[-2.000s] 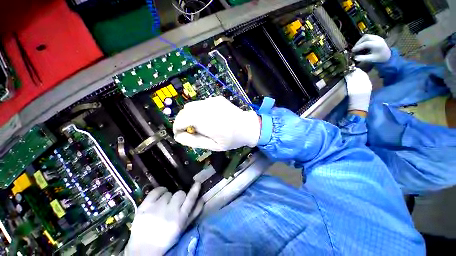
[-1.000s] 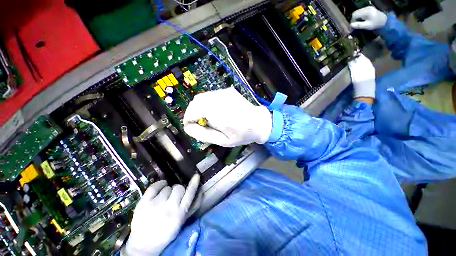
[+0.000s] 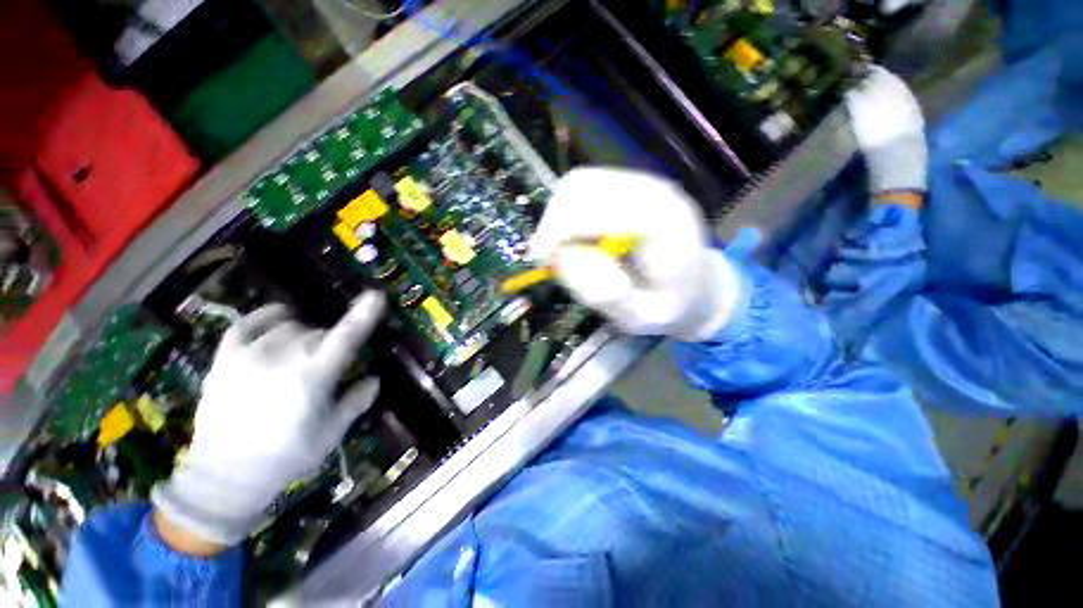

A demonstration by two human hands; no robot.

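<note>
My right hand, white-gloved and slightly blurred, is closed around a slim yellow tool at the right edge of the green circuit board. The tool's end points left over the board. The populated board lies in a black carrier, with yellow block parts near its upper left corner and a green panel along its far edge. My left hand, white-gloved, is over the gap between two carriers, index finger extended toward the board's left edge, holding nothing visible.
A second board lies at the left, partly behind my left hand. A metal rail runs along the near side. A neighbouring person's gloved hand is beside another board at upper right. A red mat lies at upper left.
My right hand has moved right with the yellow tool, uncovering more of the board. My left hand has lifted from the near rail and moved up and left.
</note>
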